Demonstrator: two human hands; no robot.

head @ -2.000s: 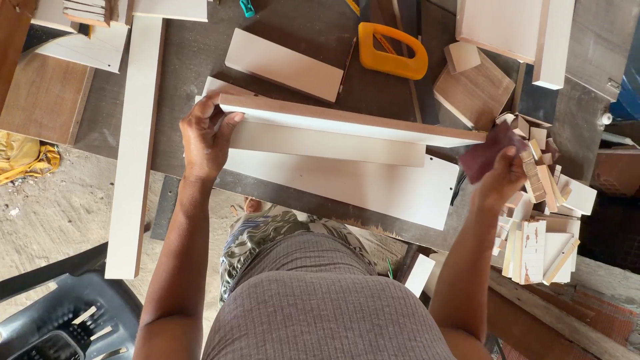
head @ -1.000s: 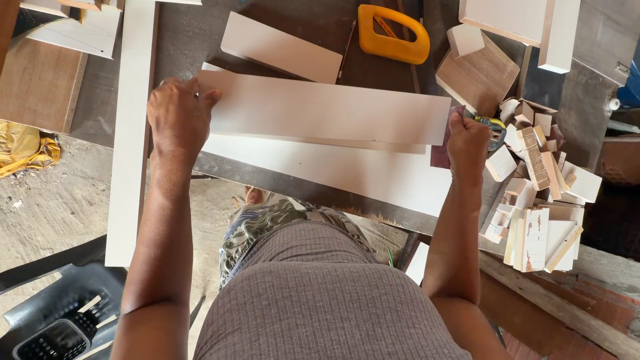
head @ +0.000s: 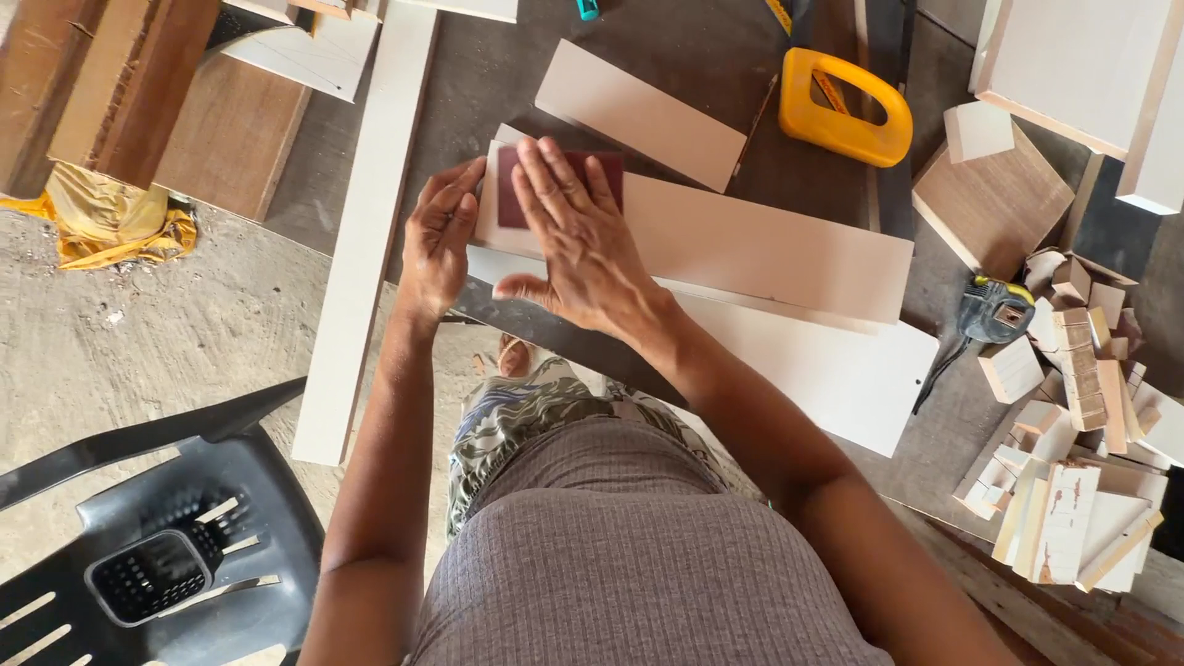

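Note:
My right hand (head: pixel 578 240) lies flat with its fingers apart on a dark red sheet of sandpaper (head: pixel 606 180), pressing it against the left part of a pale board (head: pixel 768 245). At the board's left end is my left hand (head: pixel 442 231), its fingers bent against the end edge; how firmly it grips cannot be told. Beneath that board other white boards show, among them a wide white panel (head: pixel 832 379) along the table's front edge. A shorter white board (head: pixel 638 111) lies just behind.
A yellow saw handle (head: pixel 846 106) and a tape measure (head: pixel 997 310) lie on the dark table (head: pixel 481 69). Wood offcuts (head: pixel 1078 370) are heaped at right. A long white board (head: pixel 365 240) overhangs the table edge at left, near a black plastic chair (head: pixel 222 490).
My right hand has moved left with the sandpaper, from the board's right end to its left part. The board, earlier tilted on edge, now lies with its broad face up.

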